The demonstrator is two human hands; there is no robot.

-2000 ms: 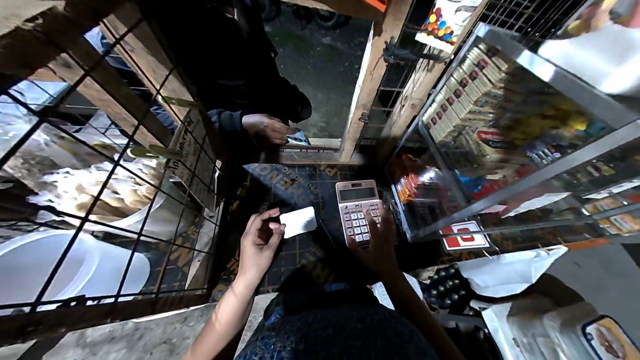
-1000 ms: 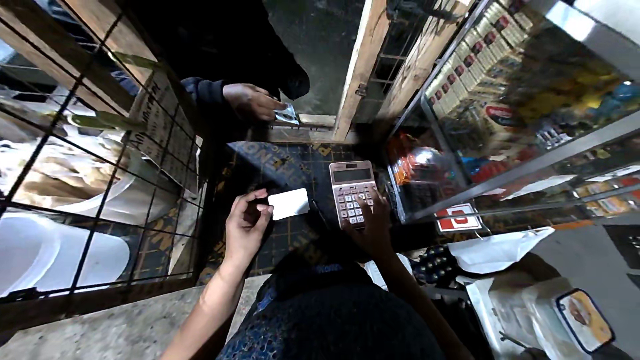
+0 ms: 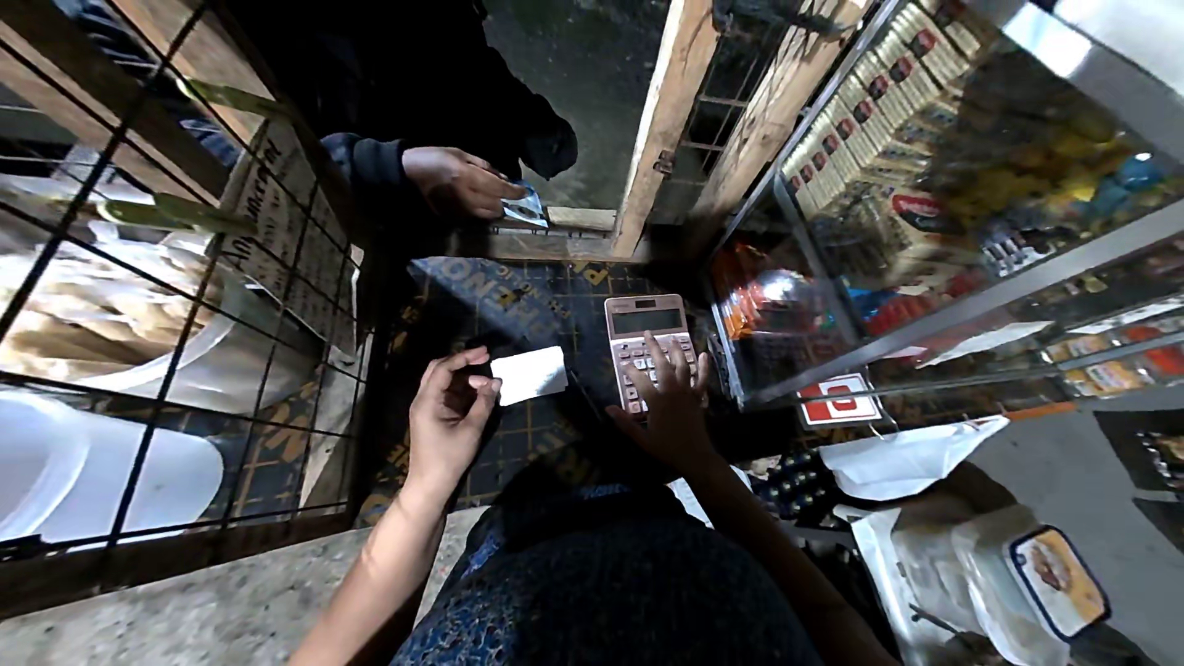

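Observation:
My left hand (image 3: 453, 407) pinches the left end of a small white card (image 3: 529, 376) between thumb and fingers, above a dark counter with printed lettering (image 3: 518, 453). To its right, a pink calculator (image 3: 647, 321) lies on the counter. My right hand (image 3: 673, 398) rests over the calculator's keys with its fingers spread. At the far edge of the counter, another person's hand (image 3: 462, 182) in a dark sleeve holds what looks like a folded banknote (image 3: 527, 205).
A wire grid (image 3: 120, 139) on the left fronts a white tub of bagged goods (image 3: 199, 356). A wooden post (image 3: 661, 129) stands beyond the counter. On the right is a glass display case (image 3: 980, 277) of packets; plastic containers (image 3: 980, 573) lie below.
My left hand keeps hold of the white card. The fingers of my right hand have shifted over the calculator's keys.

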